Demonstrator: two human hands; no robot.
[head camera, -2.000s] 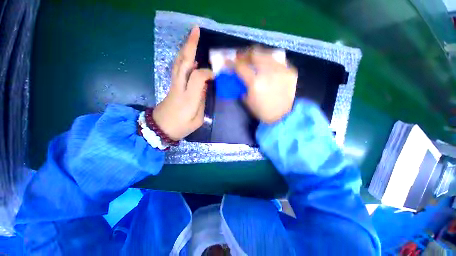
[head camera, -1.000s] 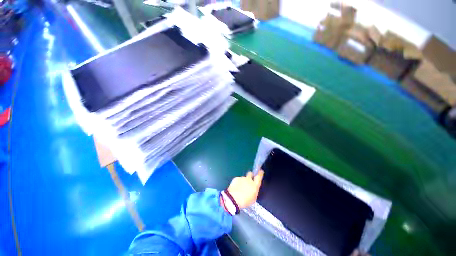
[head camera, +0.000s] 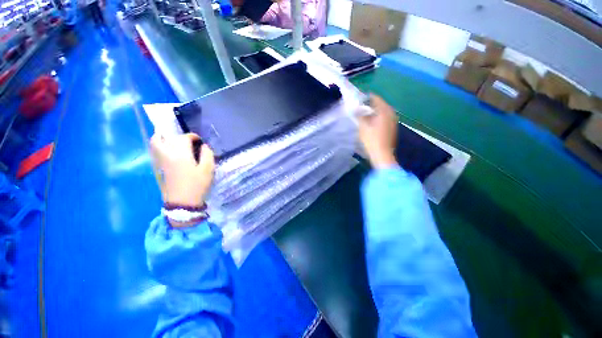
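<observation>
A black display panel (head camera: 257, 109) lies on its bubble bag on top of a tall stack of bagged panels (head camera: 284, 175), whose wavy silvery layers face me. My left hand (head camera: 183, 168) is at the near left corner of the top panel, fingers curled over the bag edge and panel corner. My right hand (head camera: 377, 132) grips the bag edge at the right end of the stack, beside the panel; its fingertips are slightly blurred.
Another black panel (head camera: 420, 153) on a pale bag lies on the green bench (head camera: 528, 244) right of my right hand. More bagged panels (head camera: 346, 54) lie behind the stack. A person in pink (head camera: 309, 16) is at the far side. Brown cartons (head camera: 505, 86) line the far right.
The view now centres on the stack. The panel that lay at the lower right under my left hand is no longer in view there. Both hands are now at the top of the stack.
</observation>
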